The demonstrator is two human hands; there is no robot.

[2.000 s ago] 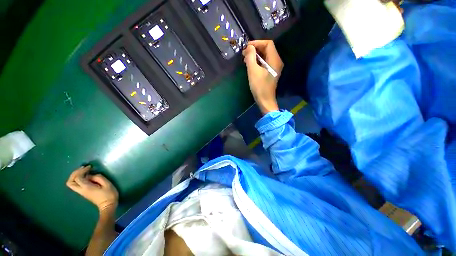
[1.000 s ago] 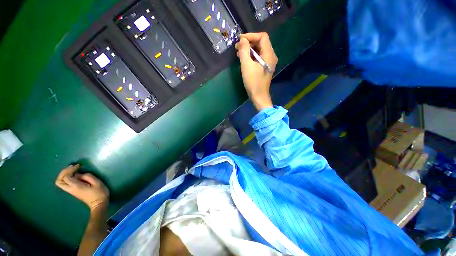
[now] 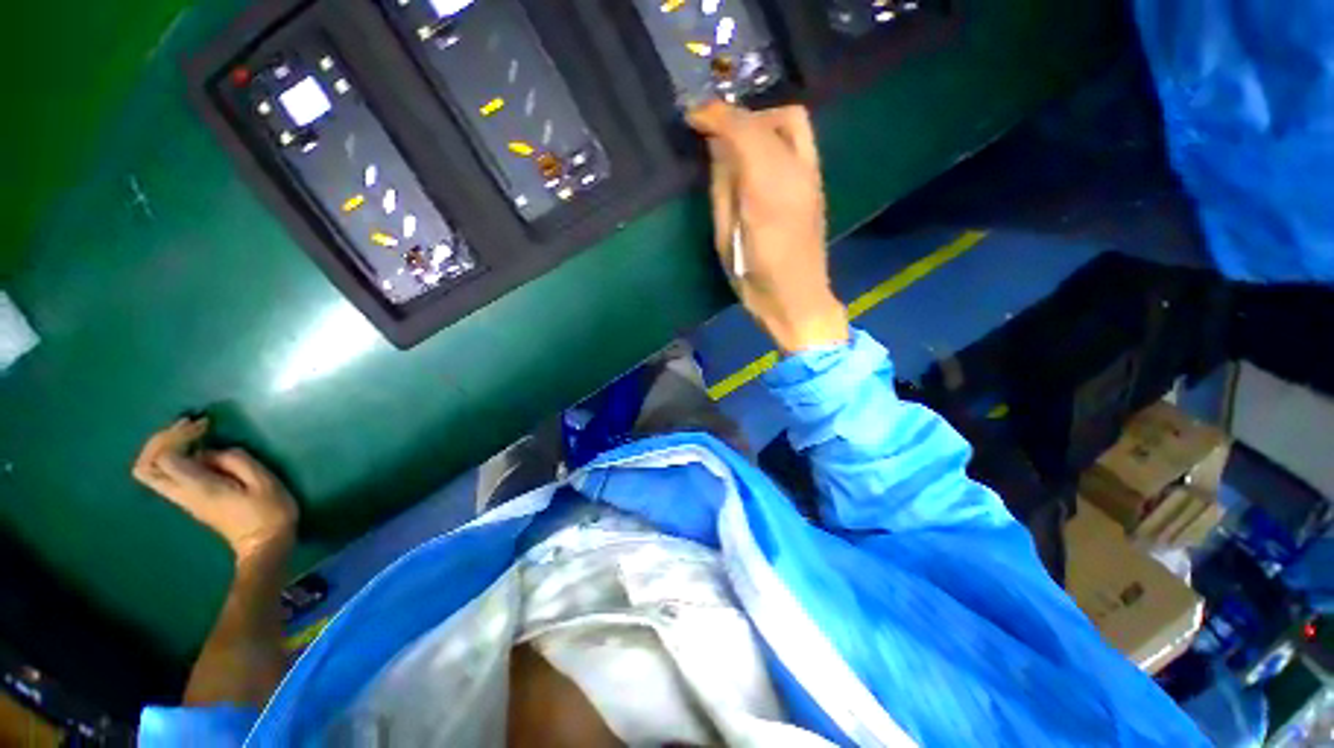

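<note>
A black foam tray [image 3: 637,203] lies on the green bench at the top, with dark phone-like units in its pockets. The leftmost unit [image 3: 351,168] shows whole; the others are cut by the upper edge. My right hand [image 3: 773,212] is at the tray's near edge, fingertips at the lower end of the third unit [image 3: 699,56]. It holds thin tweezers [image 3: 737,252], of which only a pale piece shows by the palm; their tips are hidden. My left hand [image 3: 220,482] rests on the bench at the lower left, fingers loosely curled, with nothing seen in it.
A white piece [image 3: 12,330] lies on the bench [image 3: 483,351] at the far left edge. Cardboard boxes [image 3: 1134,585] stand on the floor at the right. A blue sleeve or smock [image 3: 1244,132] of another person shows at the upper right.
My right hand has turned, so the tweezers now point down along the palm. The other person's smock has moved off to the upper right. The whole view has shifted; my left hand keeps its curl.
</note>
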